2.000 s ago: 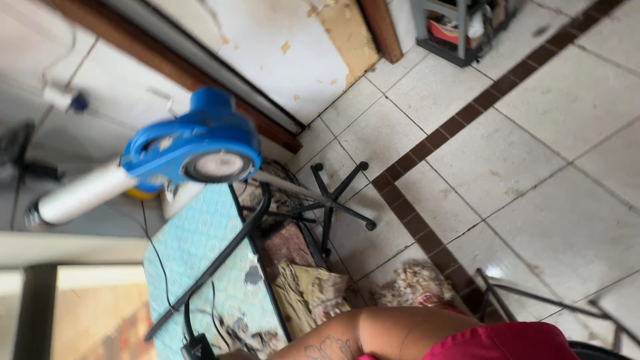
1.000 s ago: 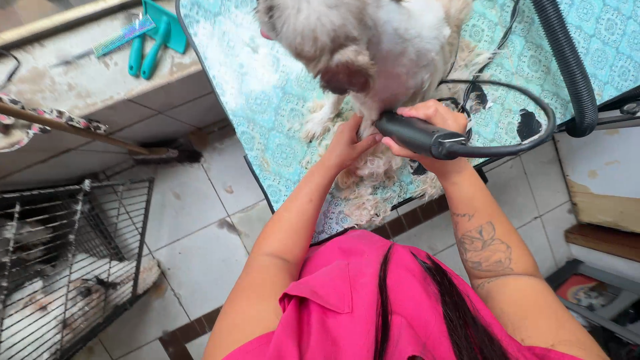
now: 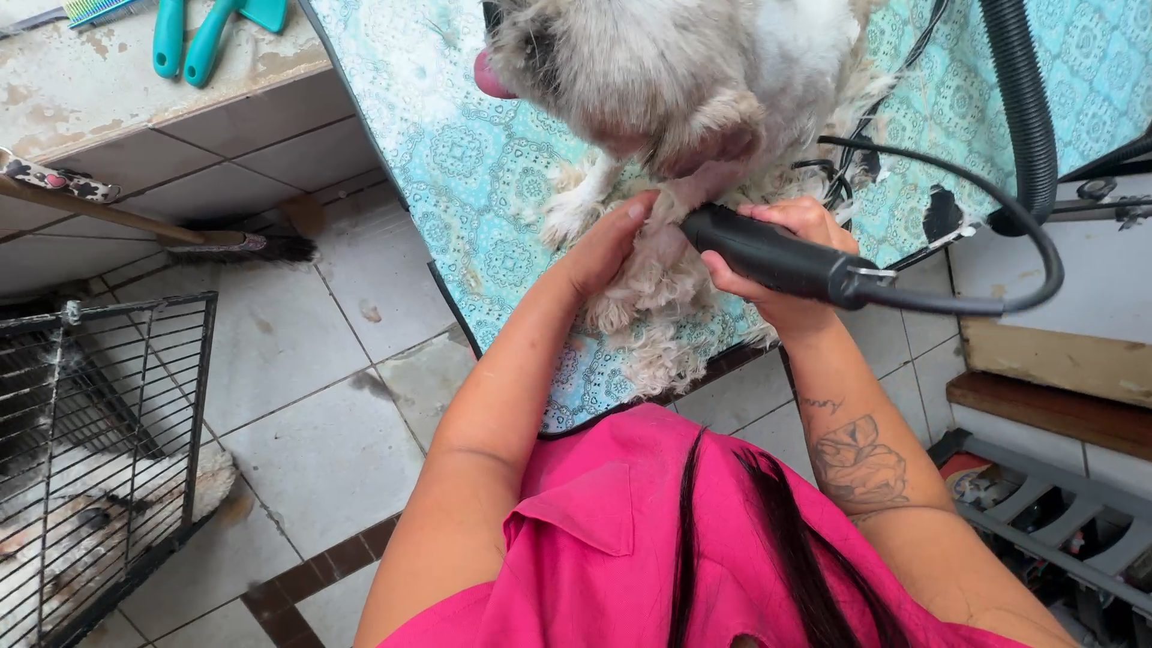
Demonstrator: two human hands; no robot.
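Note:
A partly clipped, whitish dog [image 3: 648,72] stands on a grooming table with a blue patterned cover [image 3: 486,180]; its pink tongue shows at the left of its head. My left hand [image 3: 612,243] is closed around the dog's front leg, its palm and thumb against the fur. In my right hand [image 3: 792,243] is a black corded electric clipper [image 3: 774,256], its front end against the same leg; the blade is hidden. Clumps of cut fur [image 3: 666,351] lie below the leg, near the table's front edge. The clipper's cord loops off to the right.
A black corrugated hose [image 3: 1021,108] crosses the table's right side. Teal-handled grooming tools [image 3: 207,40] lie on a ledge at upper left. Below are a broom [image 3: 238,245] and a wire cage [image 3: 108,450] with a light-furred animal behind its bars. A grey rack [image 3: 1062,522] stands at lower right.
The view has swung widely from a blue device and the floor to the dog. Since one second ago, both hands have stayed at the front leg, with the clipper still in my right hand.

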